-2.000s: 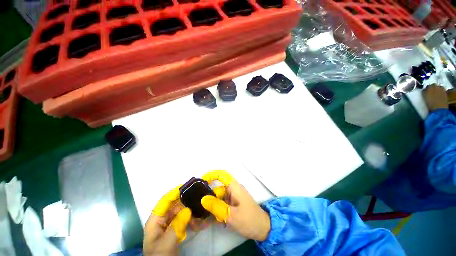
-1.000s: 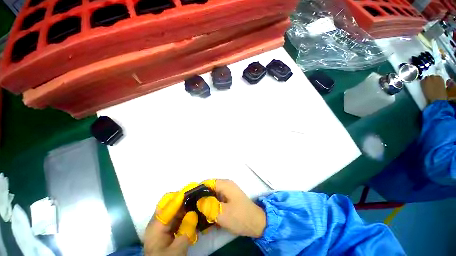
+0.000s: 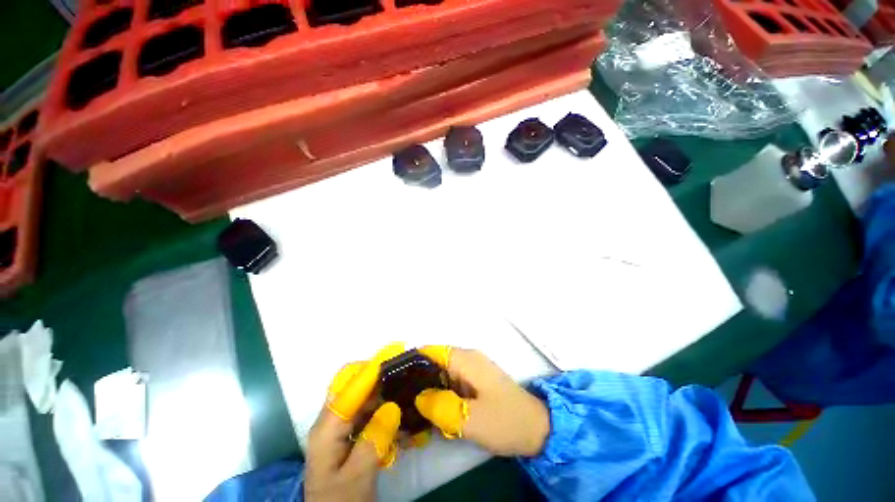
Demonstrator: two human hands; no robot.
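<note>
My left hand [image 3: 351, 427] and my right hand [image 3: 481, 400], both with yellow finger cots, hold one glossy black watch-shaped housing [image 3: 410, 376] between them over the near edge of the white mat [image 3: 432, 260]. Both thumbs lie on the near part of the housing and partly cover it. Several similar dark housings [image 3: 464, 149] lie in a row along the mat's far edge. Another housing [image 3: 247, 245] sits at the mat's left corner. A thin dark line [image 3: 535, 345], perhaps tweezers, lies on the mat near my right hand.
Stacked red-orange foam trays [image 3: 324, 93] stand behind the mat. A crumpled clear bag [image 3: 677, 83], a black unit [image 3: 666, 160] and a white bottle with metal pump [image 3: 759, 191] are at right. A grey sleeve [image 3: 186, 343] and white wipes [image 3: 122, 403] lie left. Another person's blue sleeve [image 3: 834, 304] shows right.
The view has shifted slightly. The housing stays in both hands, tilted and turned a little, with the thumbs moved over its face. The other housings lie as before.
</note>
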